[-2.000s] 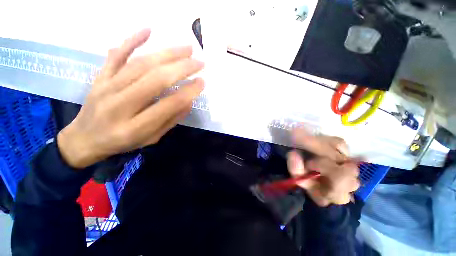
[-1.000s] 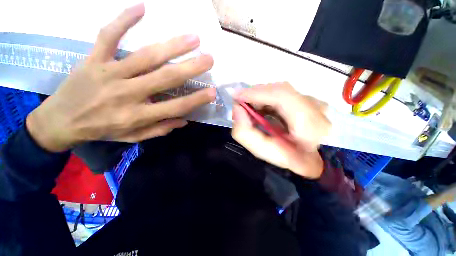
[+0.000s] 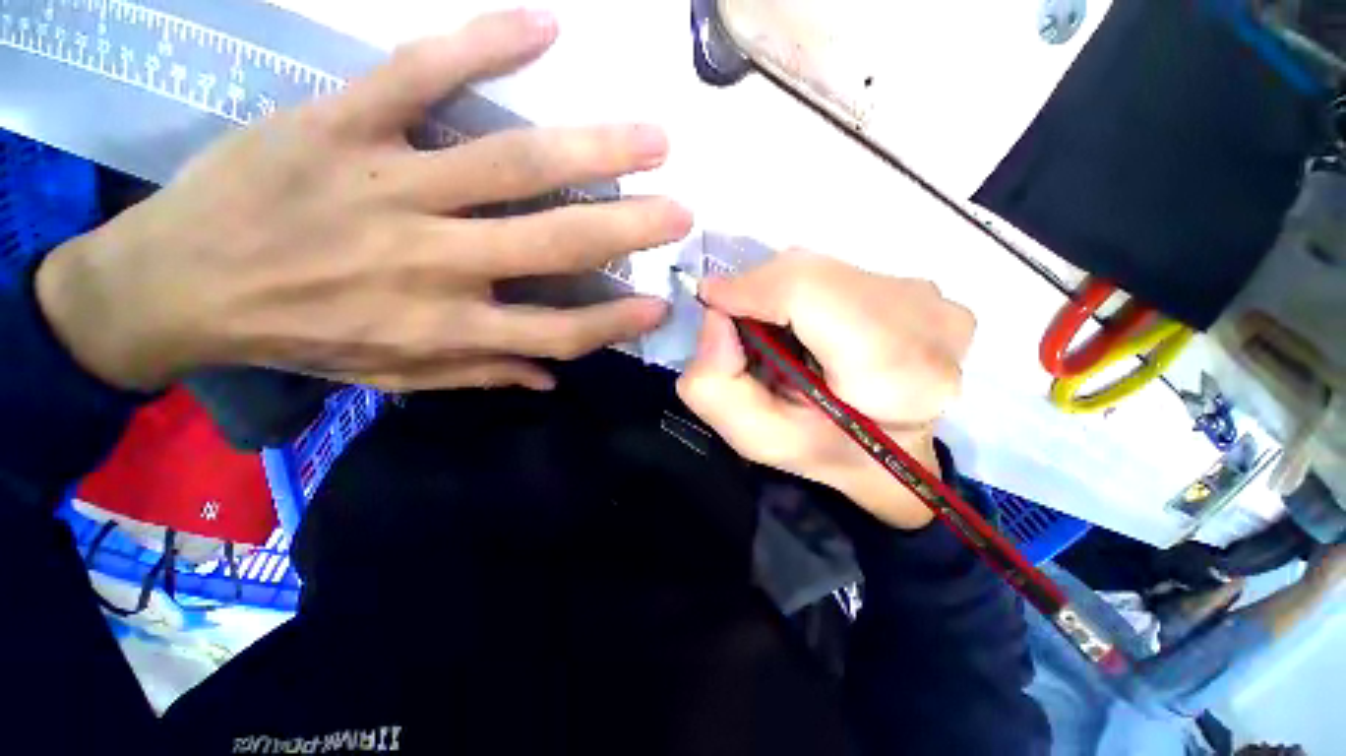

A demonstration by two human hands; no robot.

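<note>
My left hand (image 3: 384,244) lies flat with fingers spread over the printed ruler strip (image 3: 192,67) at the table's front edge. A small white piece (image 3: 650,266) shows by its fingertips, partly hidden under them. My right hand (image 3: 834,362) holds a dark red and black striped pencil (image 3: 901,465). The pencil's tip touches or nearly touches the white piece, and its back end points down to the right, towards my lap.
Scissors with red and yellow loop handles (image 3: 1115,355) lie partly under a black fabric piece (image 3: 1151,155) at the upper right. Thread snips (image 3: 1213,421) lie further right. A red fabric item (image 3: 185,473) sits in a blue basket (image 3: 325,443) at lower left. Another person's arm shows at lower right.
My right hand has come up from the table's front edge to beside my left fingertips, bringing the pencil with it. The view has shifted, and the pencil now shows along its whole length.
</note>
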